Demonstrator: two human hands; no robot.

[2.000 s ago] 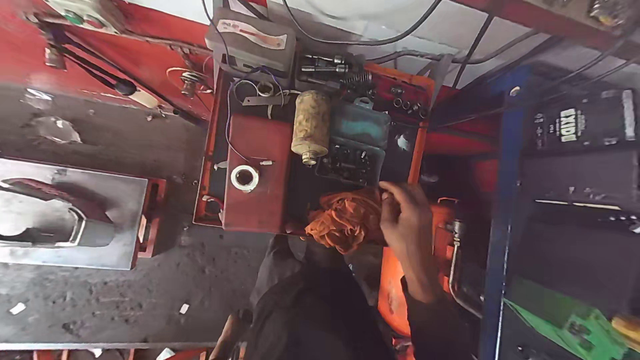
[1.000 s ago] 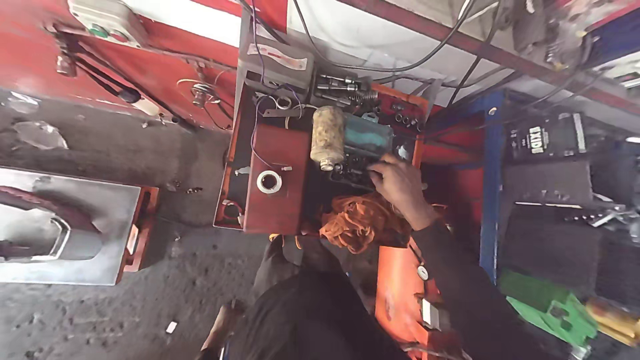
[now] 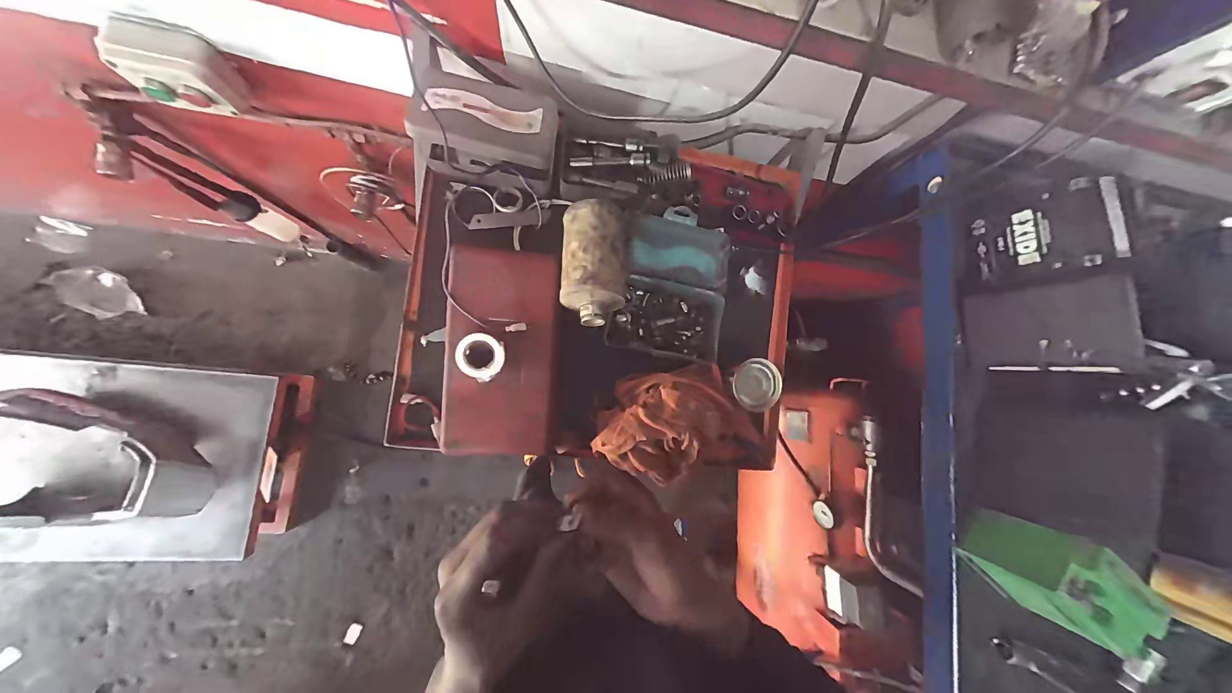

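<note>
My left hand [image 3: 505,582] and my right hand [image 3: 630,549] meet in front of my body, just below the near edge of an orange-rimmed tool tray [image 3: 782,337]. Their fingers are bent together around something small that I cannot make out. Beyond my right hand lies a crumpled orange cloth [image 3: 664,423], with a round metal lid [image 3: 757,384] beside it. A red box [image 3: 500,385] bearing a white ring [image 3: 479,357] fills the tray's left part. A stained cylindrical canister [image 3: 592,255] lies beside an open teal-lidded case [image 3: 669,322] of small dark metal parts.
Sockets and a spring [image 3: 664,173] lie at the tray's back, near a grey case [image 3: 486,125]. A blue metal post [image 3: 938,433] and an orange machine [image 3: 794,520] stand right. At left is a metal-topped stand [image 3: 231,462]. Cables hang above.
My right hand has left the case of small parts and come back toward my body. My left hand has come up beside it. The metal lid now shows at the tray's right edge.
</note>
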